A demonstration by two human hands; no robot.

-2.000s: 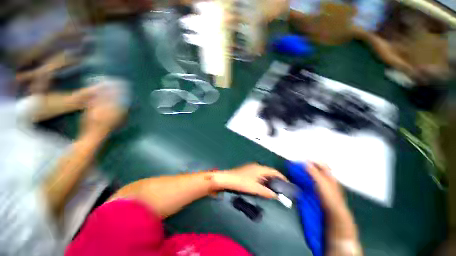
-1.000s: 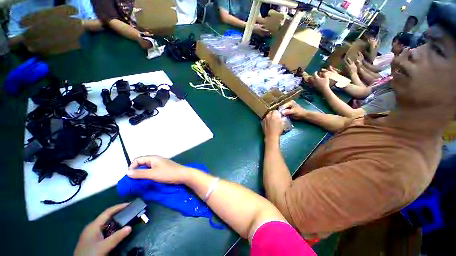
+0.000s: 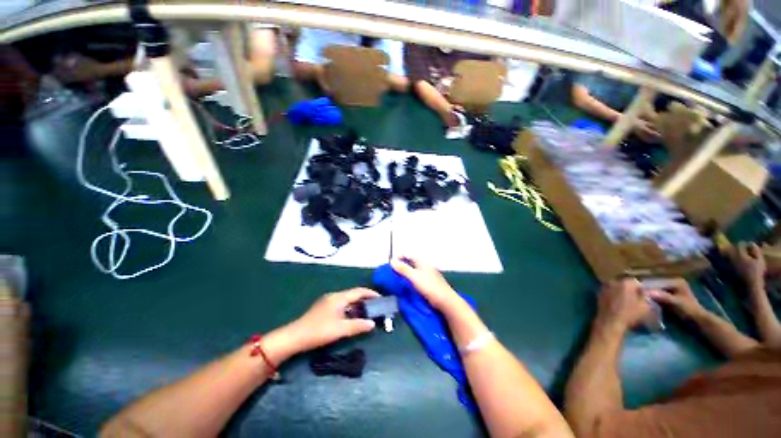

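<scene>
My left hand (image 3: 334, 318) holds a small black power adapter (image 3: 380, 308) between thumb and fingers. The adapter has a grey-looking face and a pale tip on its lower side. My right hand (image 3: 428, 284) is on a blue cloth (image 3: 432, 334) just right of the adapter; the cloth trails toward me under the hand and wrist. A black cord bundle (image 3: 337, 364) lies on the table below my left hand. Black adapters and cords (image 3: 347, 198) lie heaped on two white boards (image 3: 445, 244) beyond my hands.
A white cord (image 3: 128, 274) loops at left below a white power strip (image 3: 163, 128). A second blue cloth (image 3: 314, 111) lies beyond the boards. Yellow strings (image 3: 524, 192) and a long carton (image 3: 575, 210) are at right. A shelf spans overhead. A neighbour's hands (image 3: 638, 301) work at right.
The view has swung back left from the right-hand neighbour, showing the shelf and white cord. My left hand still holds the adapter; my right hand stays on the blue cloth, closer to the adapter.
</scene>
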